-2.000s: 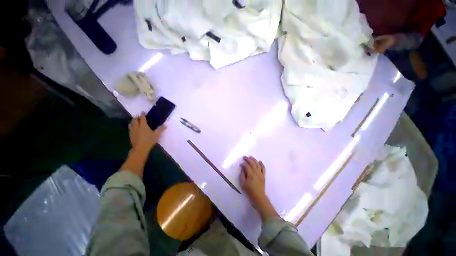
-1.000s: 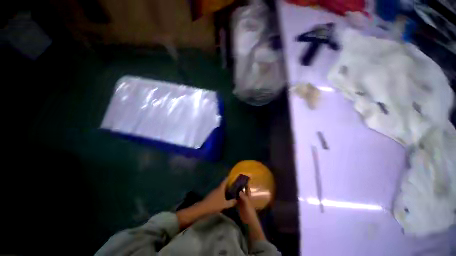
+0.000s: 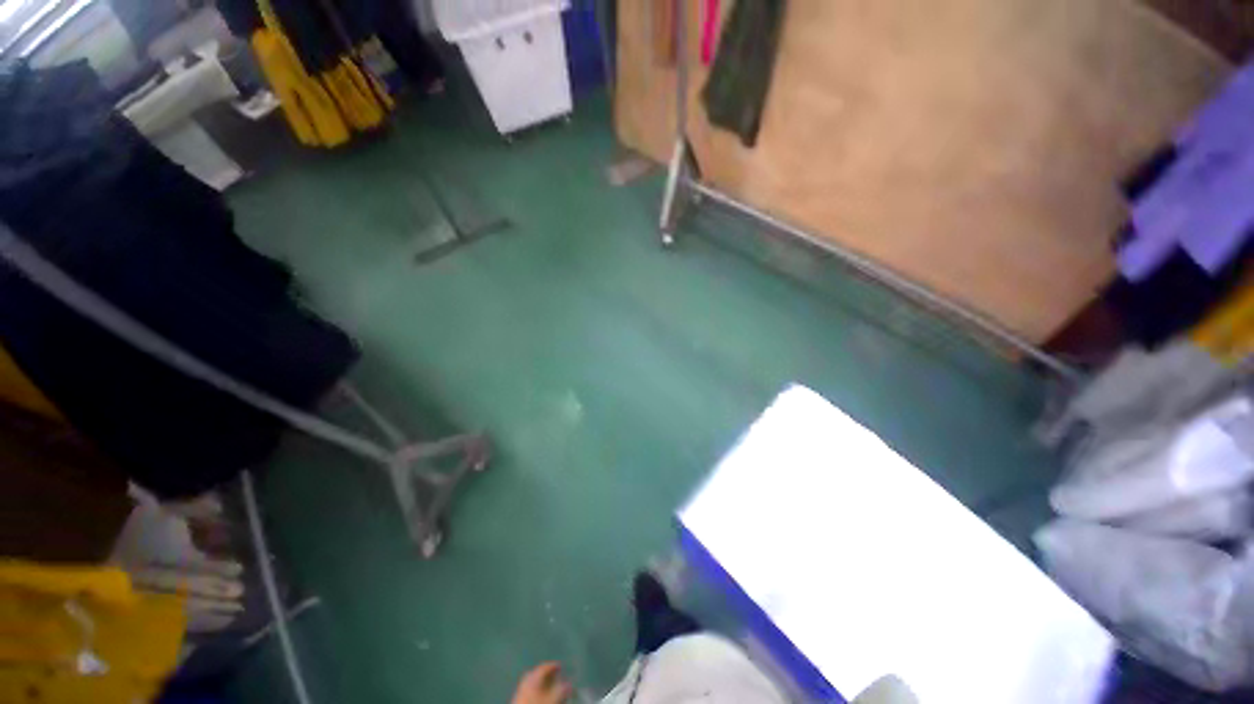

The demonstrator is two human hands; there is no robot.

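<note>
My left hand (image 3: 543, 684) shows small at the bottom edge, left of my body. It is cut off and blurred, and I cannot tell if it holds anything. My right hand is not in view; a bit of grey-green cloth, maybe my sleeve, shows at the bottom edge. Nearest in front is a blue box or bin (image 3: 750, 605) with a bright white sheet or cover (image 3: 880, 550) on top. The phone is not in view.
Green floor (image 3: 550, 344) lies ahead. Dark garments (image 3: 151, 303) hang on a wheeled rack at left, with yellow fabric (image 3: 83, 626) below. A metal rack (image 3: 825, 255) stands before a tan board (image 3: 949, 138). Grey bags (image 3: 1169, 468) lie at right. A white bin (image 3: 516, 69) stands far back.
The view has turned from the pale table to the open floor. The phone, held between both hands a second ago, has left view, as have the orange stool and white garments.
</note>
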